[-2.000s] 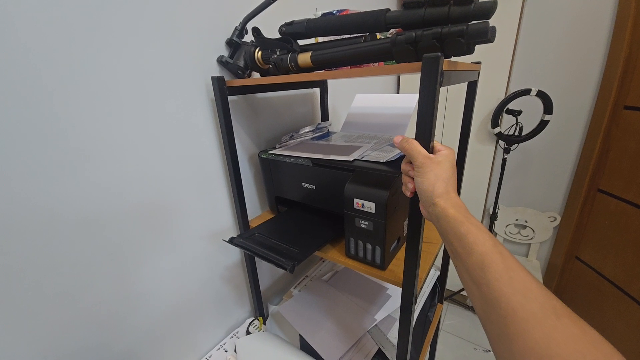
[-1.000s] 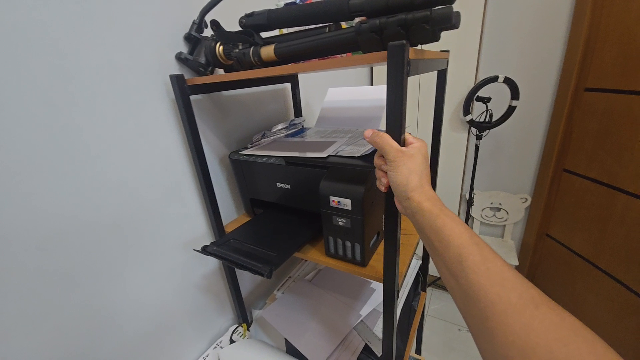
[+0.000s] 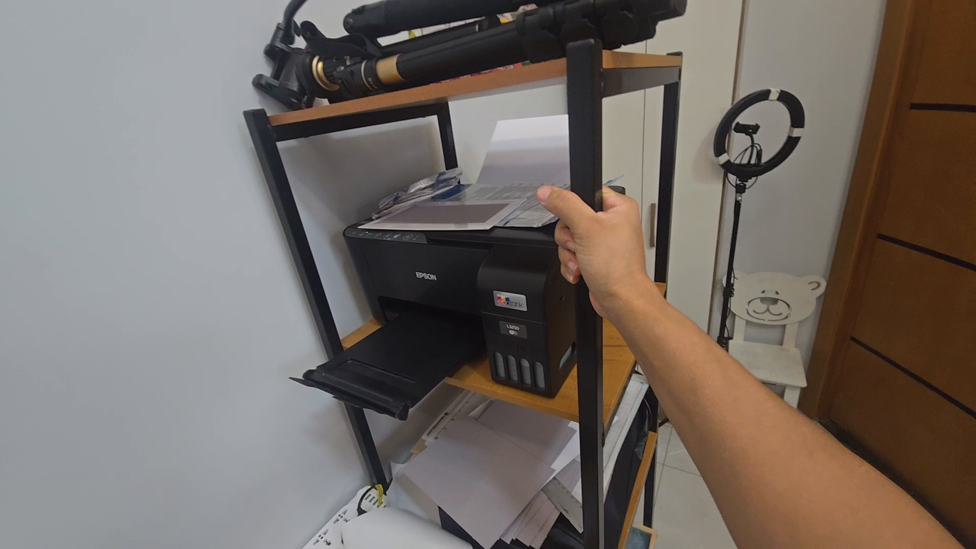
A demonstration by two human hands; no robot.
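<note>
My right hand (image 3: 602,240) is wrapped around the black metal front post (image 3: 585,137) of a shelf rack, its thumb pointing left across the post. Just left of it, a black Epson ink-tank printer (image 3: 427,276) stands on the middle wooden shelf (image 3: 564,404), with its output tray (image 3: 400,354) extended. Papers and a clear plastic sleeve (image 3: 496,194) lie on the printer's lid, and a pale sheet (image 3: 530,149) rises at the back. My left hand is out of view.
Tripods (image 3: 473,53) lie on the top shelf. Loose papers (image 3: 484,473) fill the lower shelf, with a white power strip (image 3: 339,522) at its left. Behind the rack are a ring light (image 3: 797,130) on a stand, a white bear-shaped chair (image 3: 770,305) and a wooden door (image 3: 915,305). A wall borders the left.
My right hand keeps its hold on the rack's post. The view has shifted, and the rack sat further right in the frame two seconds ago than one second ago.
</note>
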